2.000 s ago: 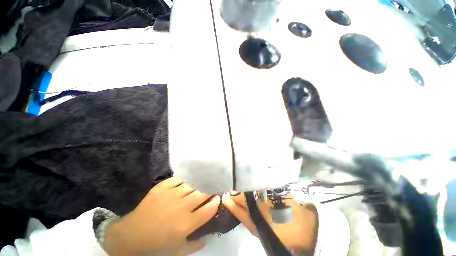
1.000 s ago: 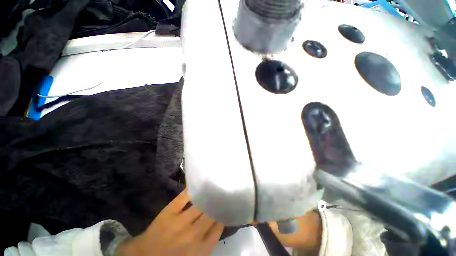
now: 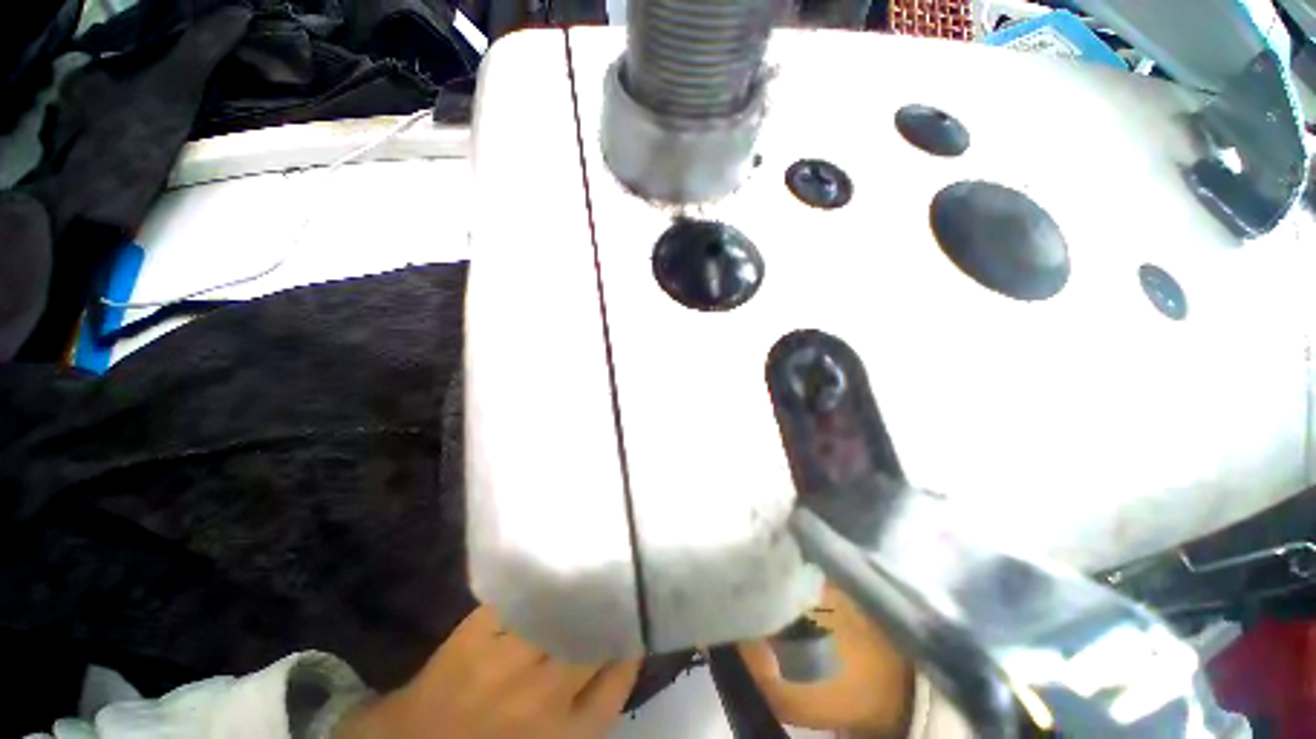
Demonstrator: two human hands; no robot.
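The white sewing machine head (image 3: 549,433) fills the middle and hides the needle area. Dark garment cloth (image 3: 260,462) spreads to its left. My left hand (image 3: 484,686) is at the bottom, partly under the head, its fingers close together at the cloth edge; the fingertips are partly hidden. My right hand (image 3: 852,671) is under the head on the right, largely covered by the head and metal parts. A small dark piece of cloth shows between the hands. Whether either hand grips it cannot be told.
A white machine bed (image 3: 347,202) lies behind the cloth, with a loose pale thread and a blue strip (image 3: 108,311) at its left end. More dark cloth (image 3: 318,58) is piled at the back left. A metal arm (image 3: 1010,606) juts out at the lower right.
The view has shifted, so the machine head stands further left and lower than a second ago. Less of my left hand's fingers shows. The hands stay close together under the head.
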